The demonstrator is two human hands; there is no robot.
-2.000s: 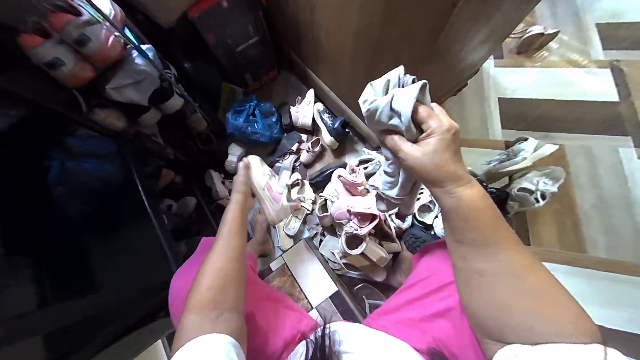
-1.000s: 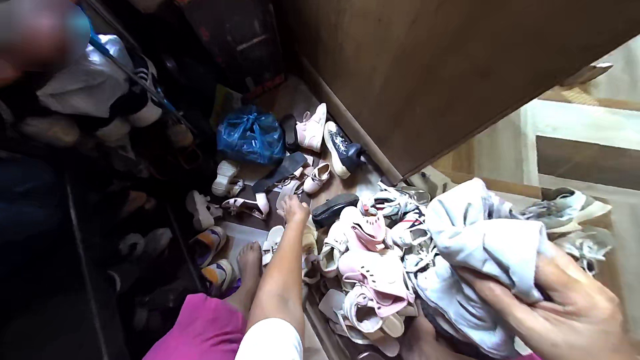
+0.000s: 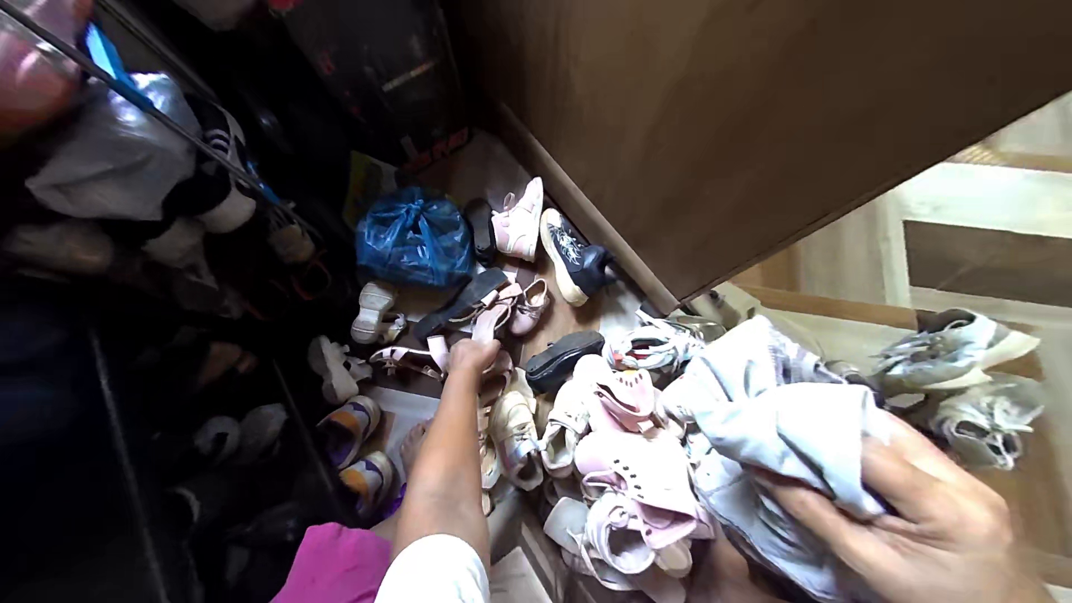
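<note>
My right hand [image 3: 913, 502] grips a bunched light grey cloth [image 3: 779, 419] above the right side of the shoe heap. My left hand [image 3: 473, 356] reaches down among the shoes, its fingers on a pale pink strapped sandal [image 3: 492, 318]; whether they close on it is hard to tell. Beside that hand lie a small pink shoe [image 3: 530, 306], a black-soled shoe [image 3: 565, 360] and cream lace-up sneakers [image 3: 517, 431]. Pink clogs [image 3: 641, 477] lie piled between my hands.
A blue plastic bag [image 3: 414, 239] sits on the floor near a navy sneaker [image 3: 569, 255]. A brown wooden panel [image 3: 712, 126] stands at upper right. Dark shelves with shoes fill the left, a plastic-wrapped bundle [image 3: 126, 151] among them. Plastic-wrapped shoes [image 3: 946, 347] lie at right.
My left hand held a white and pink shoe two seconds ago; now it is at the pink sandal without that shoe. The right hand still holds the cloth. The view has shifted.
</note>
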